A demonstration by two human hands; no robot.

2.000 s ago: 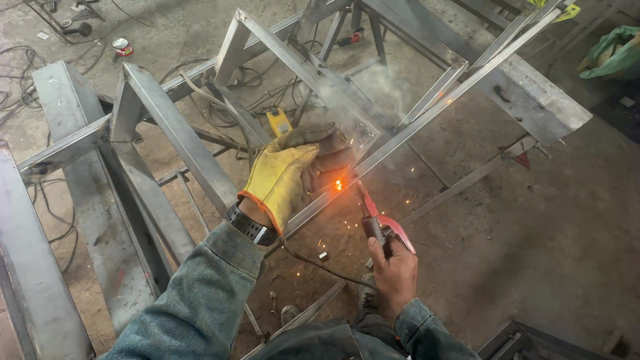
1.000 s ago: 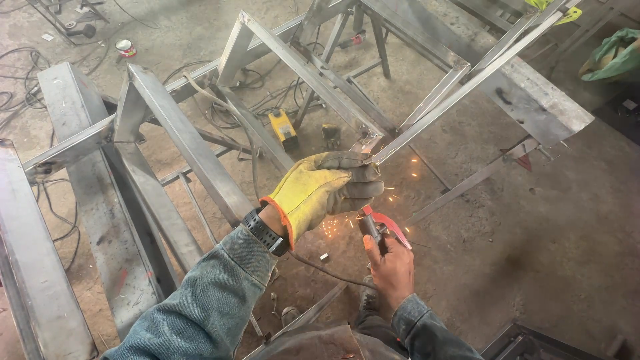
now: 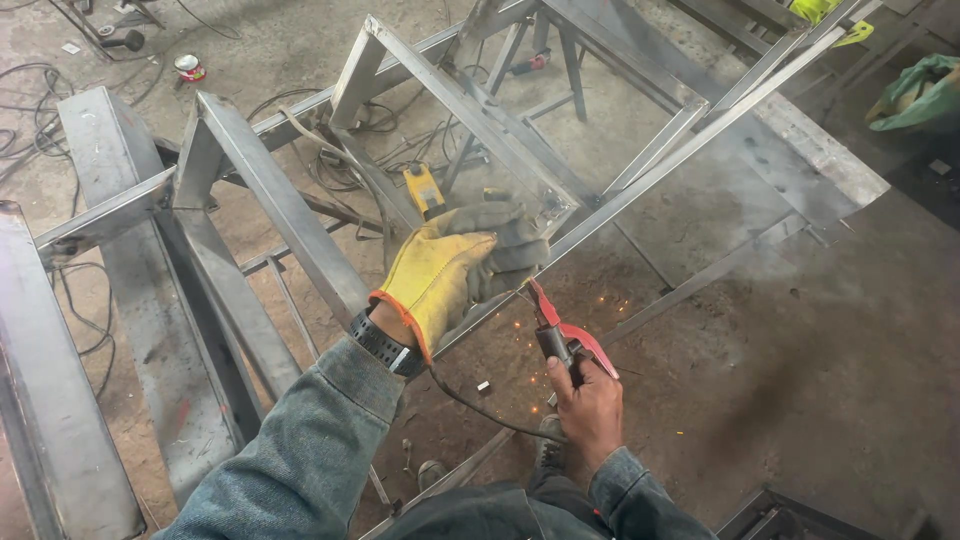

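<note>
My bare right hand [image 3: 589,409] is closed around a red and black welding electrode holder [image 3: 559,330], whose jaws point up to the long steel bar [image 3: 637,184]. Over that bar lies my left hand [image 3: 472,262] in a yellow and grey leather work glove, its fingers bent at the bar just above the holder's tip. Whether they grip the bar is hidden. A few sparks fall below the bar and thin smoke hangs to its right. The bar is part of a frame with zigzag steel channel pieces [image 3: 277,202].
Wide steel channels [image 3: 124,300] slant along the left. A yellow tool [image 3: 424,191], looped cables [image 3: 337,172] and a paint can [image 3: 190,67] are on the concrete floor. A welding cable [image 3: 487,412] runs below my hands. A green sack [image 3: 915,94] lies at the right.
The bright orange glow at the bar from two seconds ago is gone, and the sparks are fewer. My left hand has shifted from the weld spot, then stayed near the holder's tip.
</note>
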